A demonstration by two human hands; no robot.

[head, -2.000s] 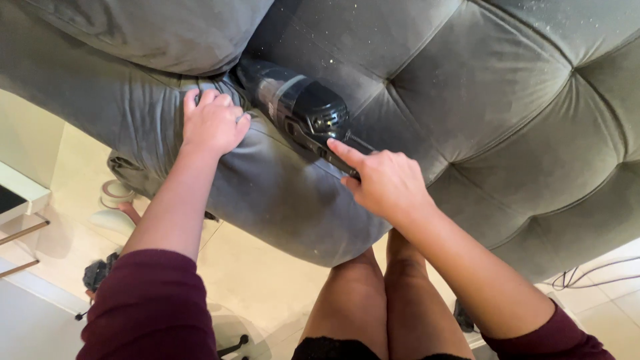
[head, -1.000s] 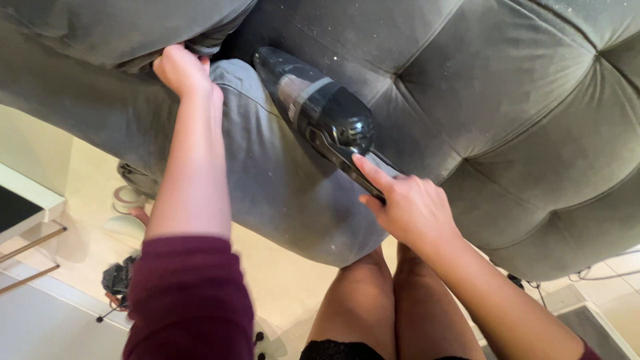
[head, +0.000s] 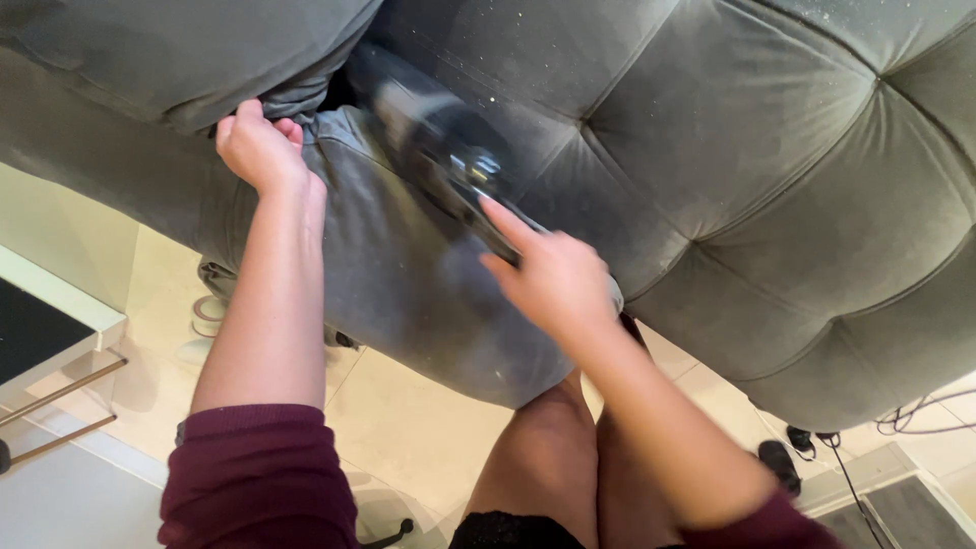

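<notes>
My right hand (head: 553, 278) grips the handle of a black handheld vacuum cleaner (head: 435, 137), which is blurred. Its nozzle points up and left into a dark gap between the grey sofa's cushion (head: 175, 53) and the tufted grey velvet section (head: 732, 130). Fingers of my left hand (head: 263, 145) are curled on the bunched fabric at the cushion's lower edge, left of the nozzle. Below the vacuum lies the rounded grey arm or seat edge (head: 427, 305) of the sofa. Small pale specks dot the tufted velvet.
On the left stands a white-edged table (head: 107, 324) with metal rods beneath. Rolls of tape (head: 207, 314) and other items lie on the tiled floor. Dark shoes (head: 779, 465) and loose cables (head: 915, 415) are at the lower right. My legs touch or nearly touch the sofa's front.
My left hand has gone from lying flat on the grey fabric to gripping the cushion's edge. The vacuum stays in my right hand, its nozzle near the gap.
</notes>
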